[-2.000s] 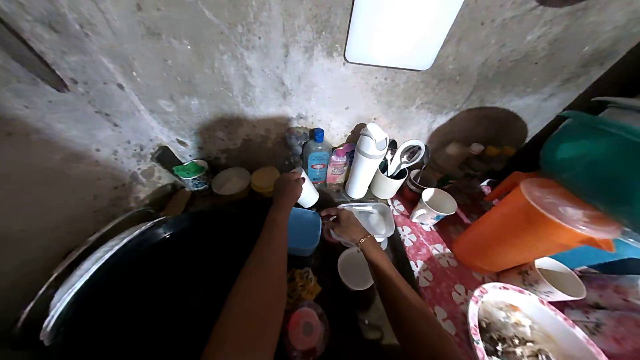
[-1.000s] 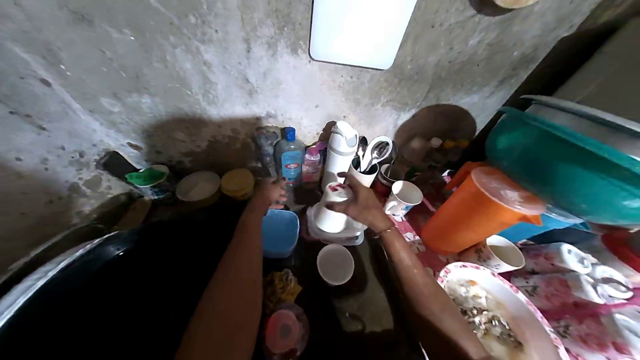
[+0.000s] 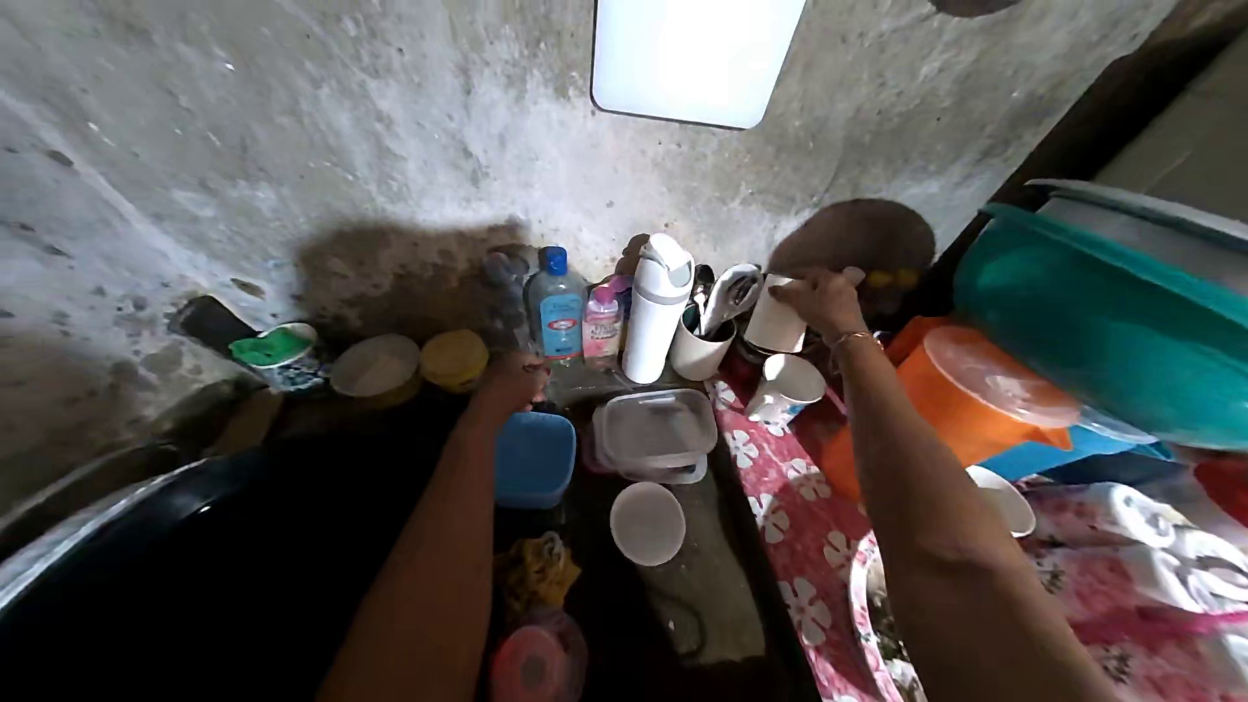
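My right hand (image 3: 824, 302) grips a white cup (image 3: 776, 314) near the wall, just right of a white holder (image 3: 702, 349) with spoons and other utensils. Below that cup stands a white mug (image 3: 786, 386) on the pink floral cloth. My left hand (image 3: 514, 382) is above a blue plastic container (image 3: 535, 458); its fingers are partly hidden, and whether it holds anything cannot be told. Between the hands are a bottle with a blue cap (image 3: 560, 312), a pink bottle (image 3: 603, 327), a white tumbler (image 3: 658, 307) and clear plastic containers (image 3: 659, 429).
A white bowl (image 3: 647, 524) sits on the wet counter. At the left is a large dark basin (image 3: 175, 585). An orange pitcher (image 3: 960, 395) and stacked green basins (image 3: 1102, 322) crowd the right. A yellow cloth (image 3: 539, 577) and a red-lidded container (image 3: 536, 663) lie nearer.
My right hand has moved right with the white cup, from over the clear containers to beside the utensil holder. My left hand remains near the blue container.
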